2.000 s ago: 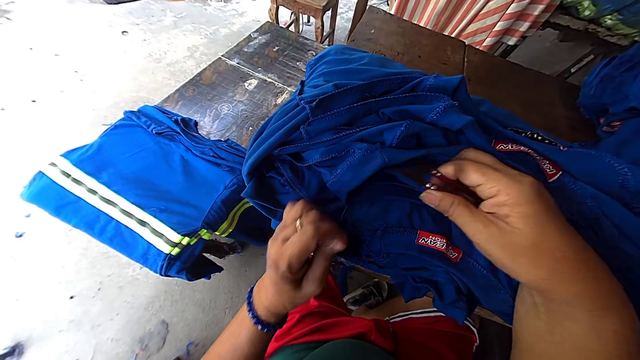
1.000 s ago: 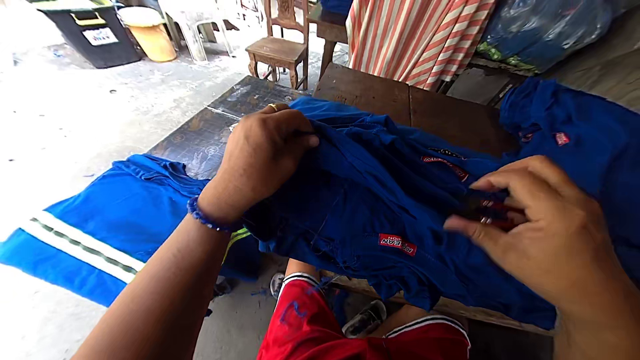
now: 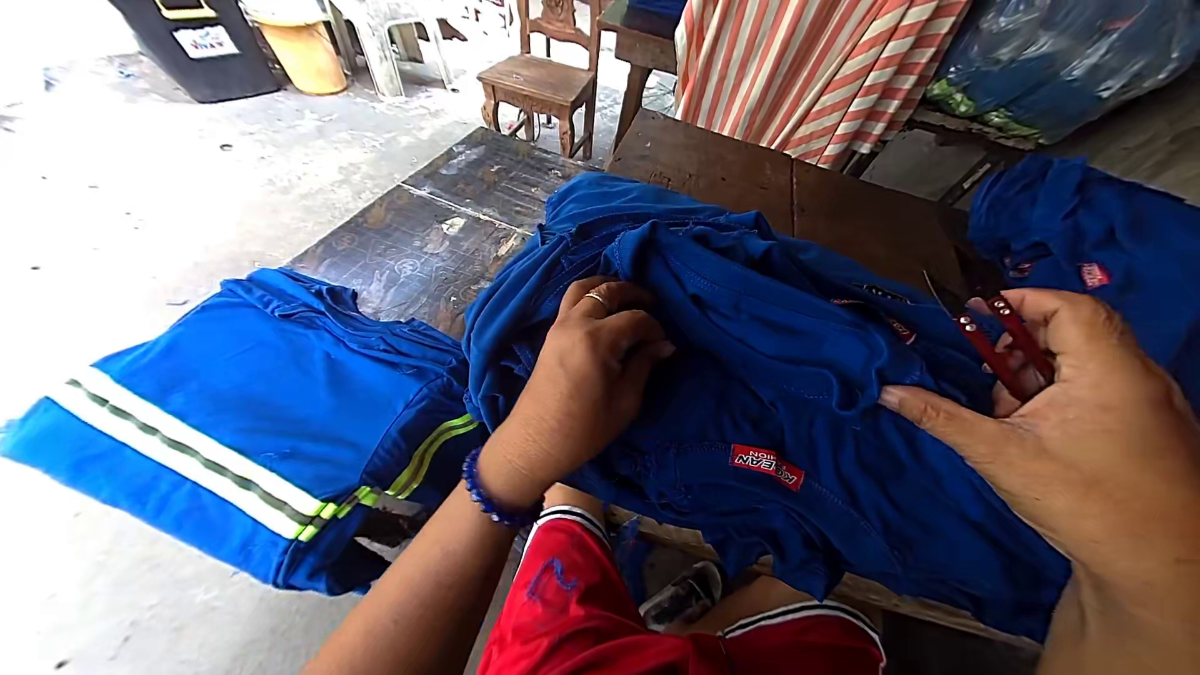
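Blue knit garments (image 3: 750,319) lie heaped across the wooden table, with red woven labels (image 3: 767,466) on them. My left hand (image 3: 605,361), with a ring and a blue bead bracelet (image 3: 489,492), pinches a fold of the blue cloth near the middle of the heap. My right hand (image 3: 1050,403) holds small red-handled thread snips (image 3: 1005,352) against its fingers, blades pointing up and left; its thumb rests at the edge of a blue garment. Folded blue garments with white and yellow-green stripes (image 3: 253,412) lie to the left.
The dark wooden table (image 3: 731,169) runs beneath the heap. More blue garments (image 3: 1106,244) lie at the right. Behind stand a carved wooden chair (image 3: 539,84), a striped cloth (image 3: 806,75), a plastic bag of cloth (image 3: 1059,66), a black bin (image 3: 211,56) and an orange bucket (image 3: 305,56).
My left hand has come down and right from the heap's far left edge, where it was a second ago. My right hand has opened its thumb away from the snips and touches the cloth.
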